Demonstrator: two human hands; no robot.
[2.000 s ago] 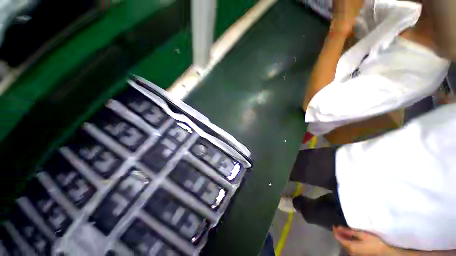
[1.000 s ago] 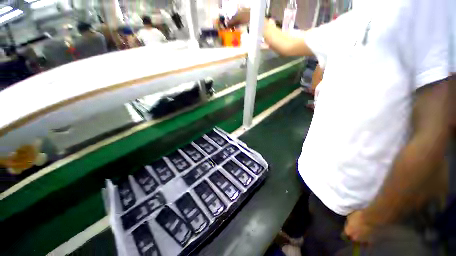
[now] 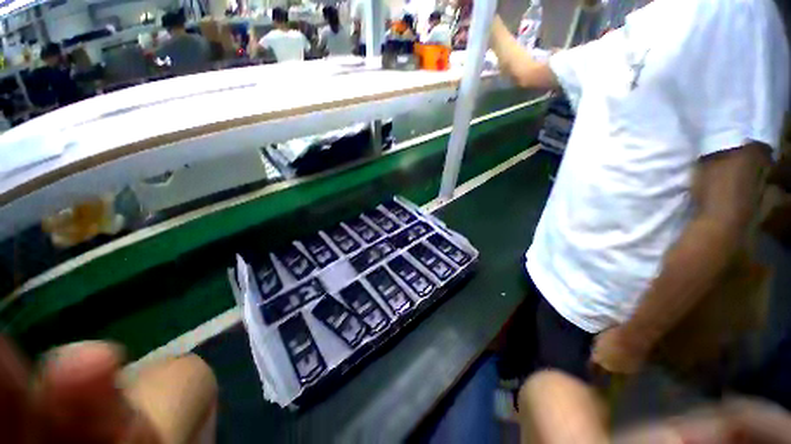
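Note:
A white-framed blister tray [image 3: 333, 276] lies on the dark green bench in front of me, with rows of black phone housings [image 3: 302, 349] in its pockets. One housing [image 3: 339, 321] in the near row sits askew. My left hand [image 3: 130, 395] is at the lower left edge, large, blurred and cut off, fingers apart, with nothing seen in it. My right hand [image 3: 607, 416] is at the bottom right, also blurred and cut off, fingers apart and no object seen. Neither hand touches the tray.
A person in a white shirt [image 3: 642, 165] stands close at the right of the bench [image 3: 512, 217]. A white post [image 3: 464, 113] rises behind the tray. A long white shelf [image 3: 225, 100] holds an orange box [image 3: 432, 56]. The green belt [image 3: 104, 299] runs behind. Seated people are farther back.
The view has lifted and drawn back, so the tray looks smaller and whole. Both my hands have come into the bottom of the picture. The other person's arm still reaches to the post.

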